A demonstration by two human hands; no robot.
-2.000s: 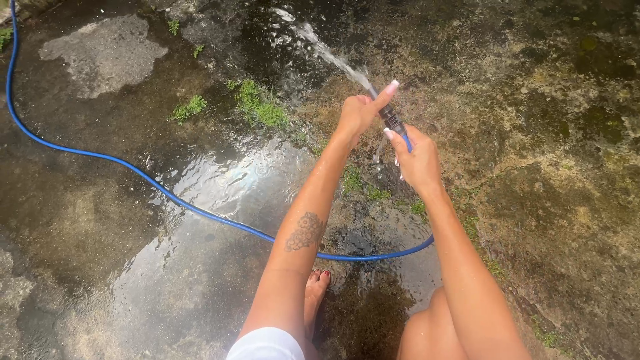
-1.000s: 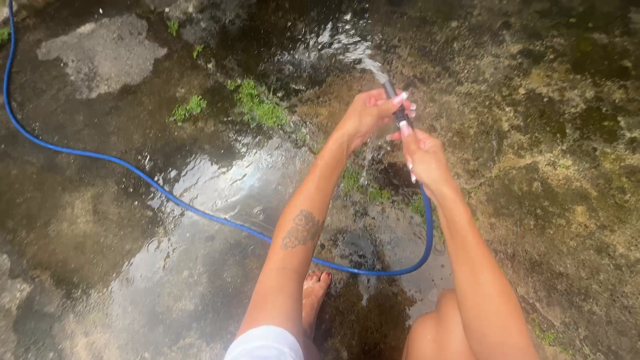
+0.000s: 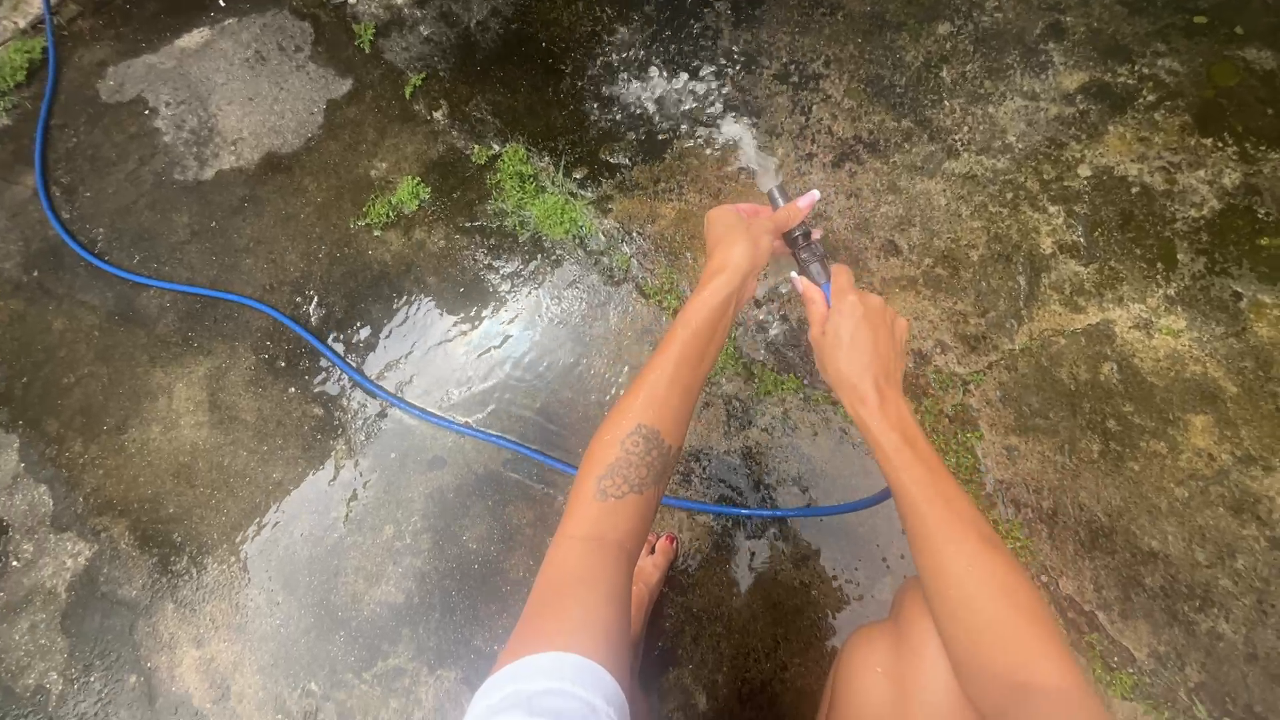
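Observation:
A dark hose nozzle points up and slightly left, and a whitish stream of water leaves its tip and splashes on the wet ground. My left hand holds the front part of the nozzle, thumb over its upper side. Behind it, my right hand grips the rear end, where the blue hose joins. From there the hose passes out of sight behind my right forearm, then curves under my left forearm and runs across the ground to the upper left.
Wet, stained concrete ground lies all around, with a shiny film of water left of my arms. Tufts of green weeds grow along a crack. A bare foot stands below my left forearm, and a bent knee shows at the bottom.
Two seconds ago the water shot farther to the upper left; now it is a shorter, broader gush. The hose loop by my right forearm hung lower one second ago.

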